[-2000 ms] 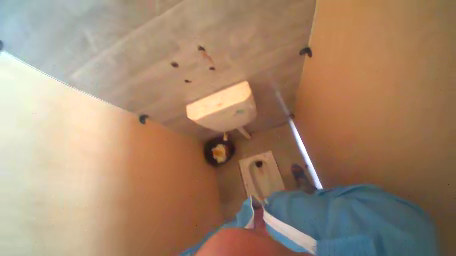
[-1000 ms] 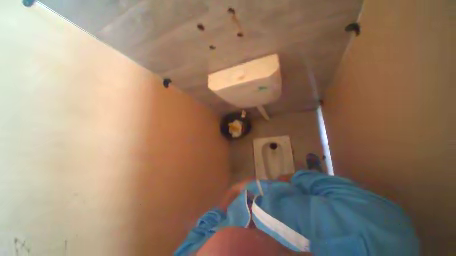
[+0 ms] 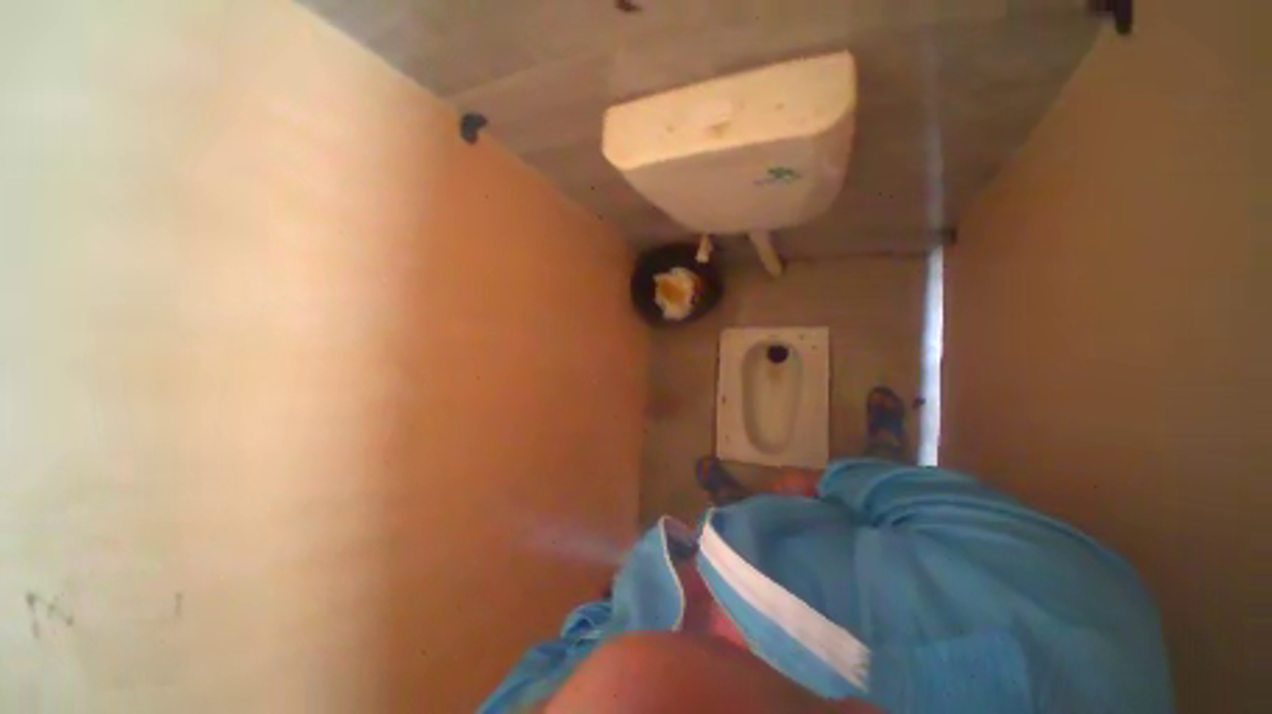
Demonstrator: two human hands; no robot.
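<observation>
The squat toilet pan [image 3: 774,398] is set in the floor in front of me, white with a dark drain hole. My light blue work jacket [image 3: 963,586] with white front edging fills the bottom of the view. A small, blurred, skin-coloured patch, perhaps part of my right hand [image 3: 797,484], shows at the end of the right sleeve; its fingers cannot be made out. My left hand cannot be seen; the left sleeve [image 3: 551,656] runs down at the lower left.
A white flush cistern [image 3: 739,147] is on the grey wall, with a pipe below. A black waste bin [image 3: 649,290] holding paper stands beside the pipe. Tan panels [image 3: 488,363] stand on both sides. A sandalled foot [image 3: 884,416] is right of the pan, another [image 3: 718,479] lower left.
The view has tilted down and come closer to the pan and cistern. The skin-coloured shape at the left sleeve one second ago is gone. The left foot now shows.
</observation>
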